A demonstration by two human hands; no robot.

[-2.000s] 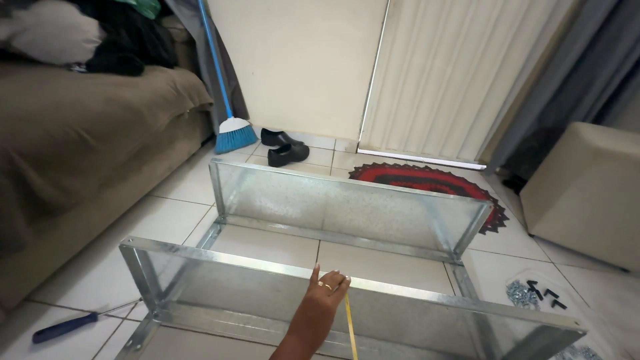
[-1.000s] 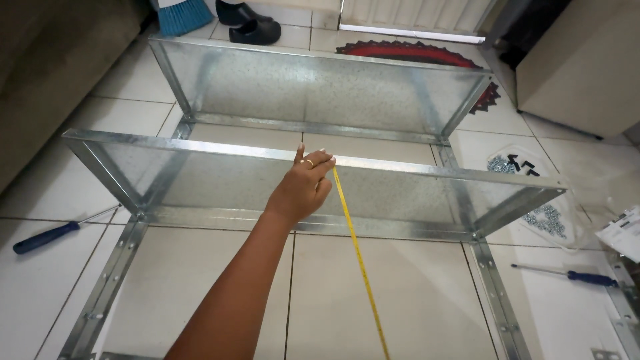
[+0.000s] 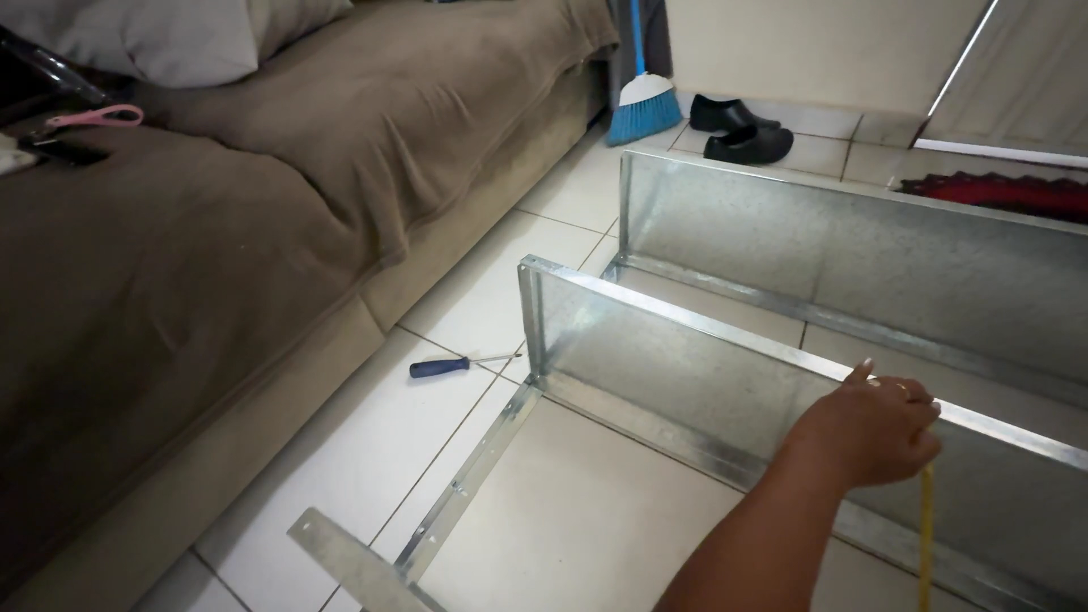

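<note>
My left hand [image 3: 892,425] rests at the top edge of the nearer galvanized metal shelf panel [image 3: 663,365], right of the view's middle. Its thumb and fingers pinch the end of a yellow measuring tape blade [image 3: 926,535], which hangs down toward the bottom edge. A second metal shelf panel [image 3: 765,229] stands on edge behind it. A perforated metal angle upright [image 3: 463,480] runs along the floor from the near panel's left corner, and another metal piece [image 3: 357,561] crosses its lower end. My right hand is out of view.
A screwdriver with a blue handle [image 3: 439,367] lies on the tiles left of the frame. A sofa with a brown cover [image 3: 255,221] fills the left side. Behind are a blue broom [image 3: 644,110], black shoes [image 3: 748,144] and a red and black rug [image 3: 1003,194].
The view has swung left, bringing the sofa back in. My left hand stays at the near panel's top edge with the tape.
</note>
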